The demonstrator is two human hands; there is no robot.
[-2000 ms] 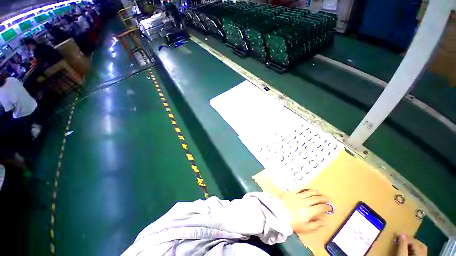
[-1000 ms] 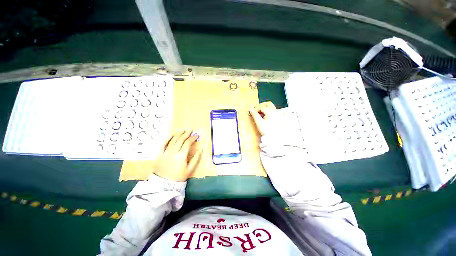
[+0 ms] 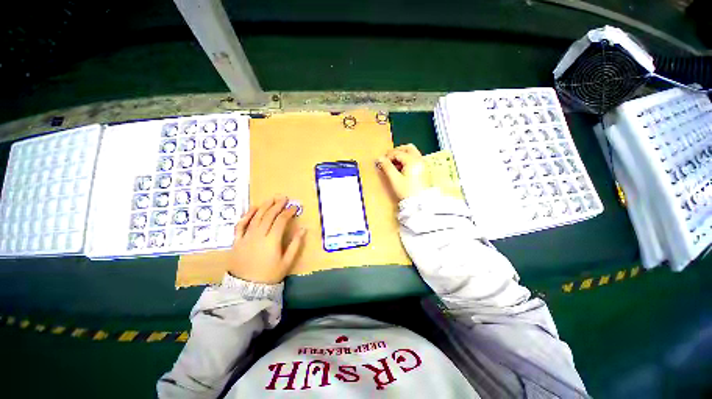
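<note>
A dark-edged smartphone (image 3: 342, 206) with a lit white screen and blue top bar lies upright on the brown cardboard (image 3: 285, 148). My left hand (image 3: 265, 243) rests palm down left of the phone, thumb apart from the fingers. A shiny ring (image 3: 293, 208) lies at its fingertips. My right hand (image 3: 406, 173) is right of the phone with fingers curled together. A small dark spot shows at its fingertips; whether it holds a ring is unclear. Two loose rings, one left (image 3: 350, 122) and one right (image 3: 382, 118), lie near the cardboard's top edge.
A white tray partly filled with rings (image 3: 117, 183) is left, beside a tray without visible rings (image 3: 48, 191). A partly filled tray stack (image 3: 476, 156) is right, by a yellow-green slip (image 3: 442, 173). A fan (image 3: 603, 76) and another tray stack (image 3: 636, 195) are far right. A post (image 3: 222, 51) stands behind.
The head view has swung from the aisle at left to the cardboard, then shifted slightly. The yellow-green slip now shows clearly. Both hands, the phone and the rings keep nearly the same places.
</note>
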